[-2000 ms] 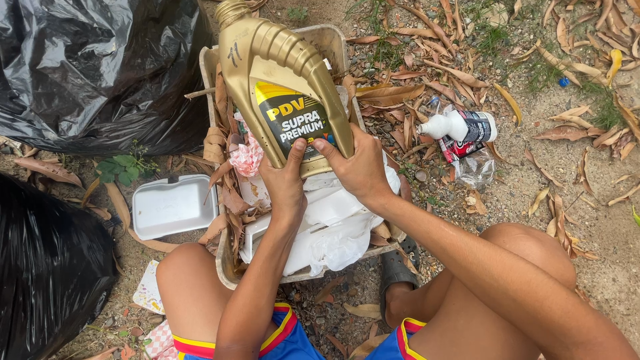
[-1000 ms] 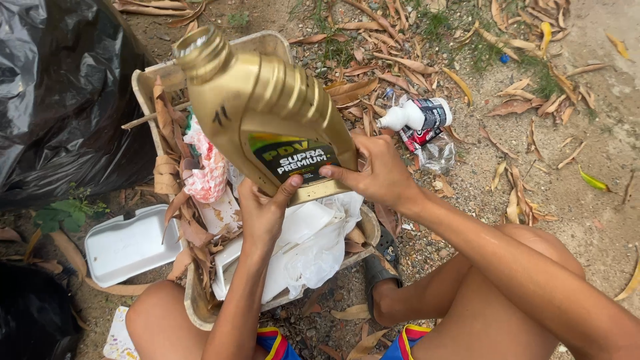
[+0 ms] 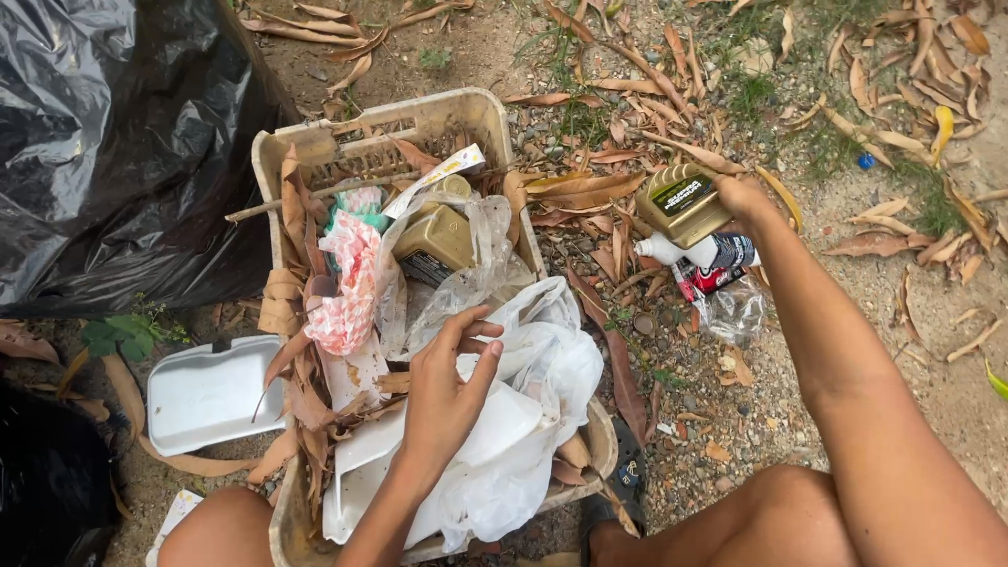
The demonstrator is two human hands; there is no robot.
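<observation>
My right hand grips a gold plastic motor-oil bottle by one side, out to the right of the crate and just above a white plastic bottle. Over the crate's middle, my left hand holds nothing, its fingers apart and slightly curled. The dirty cream plastic crate contains a second gold bottle, white plastic bags, a crumpled red-and-white checked paper, white foam pieces and dry leaves. A clear crushed plastic bottle with a red label lies beside the white bottle.
Large black garbage bags stand at the left. An opened white foam food container lies on the ground between them and the crate. A stick juts over the crate's left edge. Dry leaves and a blue cap lie on the dirt.
The gold bottle has moved from above the crate, where both hands held it, to the right in my right hand. My left hand has let go of it. The second gold bottle has come into sight.
</observation>
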